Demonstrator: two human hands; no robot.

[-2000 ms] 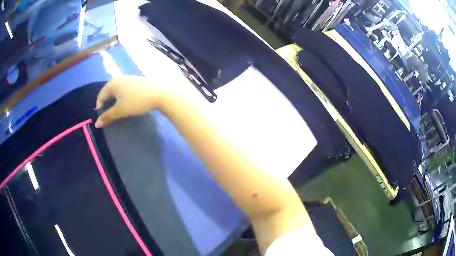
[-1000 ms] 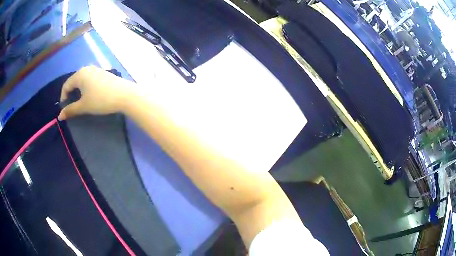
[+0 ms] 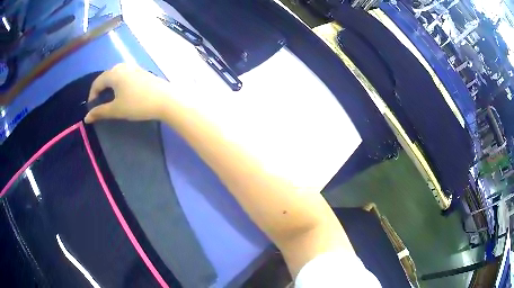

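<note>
My right hand (image 3: 127, 97) reaches in from the lower right, fingers bent, thumb and fingertips at the top corner of the pink-red line (image 3: 111, 201). A small dark thing or dark cloth shows between thumb and fingers; I cannot tell if it is gripped. The line lies over the black cut panel (image 3: 51, 197), under shiny clear plastic with white reflections. A grey cloth strip (image 3: 147, 185) lies right of the line, running from under my hand towards the bottom. Bluish template plastic (image 3: 197, 208) shows beside it. My left hand is not in view.
Dark snips or a similar slim tool (image 3: 221, 68) lie on the white board (image 3: 282, 118), beside narrow dark pieces (image 3: 225, 34). Farther right is a dark panel stack (image 3: 417, 107) with a yellow edge. A brown-orange hinge band (image 3: 67, 49) crosses the upper left. Racks stand beyond.
The camera view has shifted, moving the scene within the frame. My right hand stays at the pink-red line's corner. The grey strip's outer edge shows more clearly than two seconds ago.
</note>
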